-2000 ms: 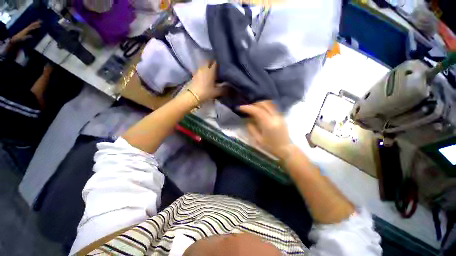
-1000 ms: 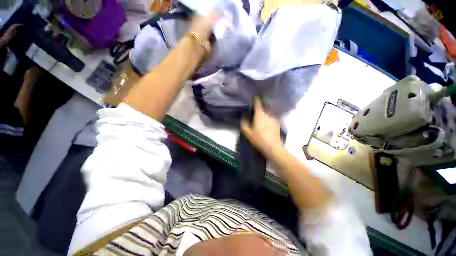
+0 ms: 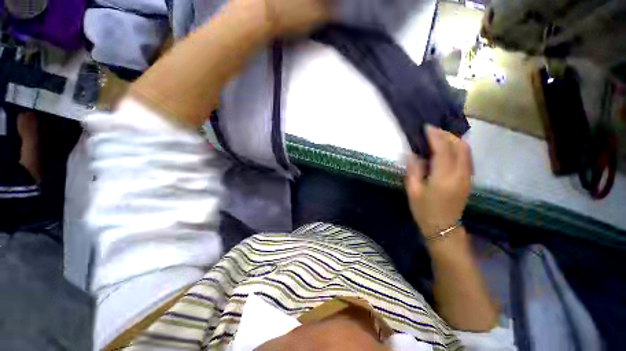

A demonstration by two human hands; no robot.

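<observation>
A dark navy cloth piece (image 3: 395,75) stretches in an arc over the white table, from the top middle to my right hand. My right hand (image 3: 441,175) pinches its edge at the table's green front edge. My left hand (image 3: 298,15) is blurred at the top edge, by the upper end of the dark cloth; its fingers cannot be made out. A light grey garment piece with dark strips (image 3: 250,113) hangs over the front edge below my left forearm.
The sewing machine head (image 3: 549,27) is at the upper right, its needle area brightly lit. A black phone-like slab (image 3: 564,120) and red-handled scissors (image 3: 603,164) lie at right. Folded light cloth (image 3: 127,35) and a purple machine (image 3: 51,20) are at upper left. Another person's arm (image 3: 29,145) shows at left.
The view has shifted. The bunched cloth is spread out, with the dark piece now drawn toward the machine side. My right hand has moved right with its edge, and light cloth now hangs over the front edge.
</observation>
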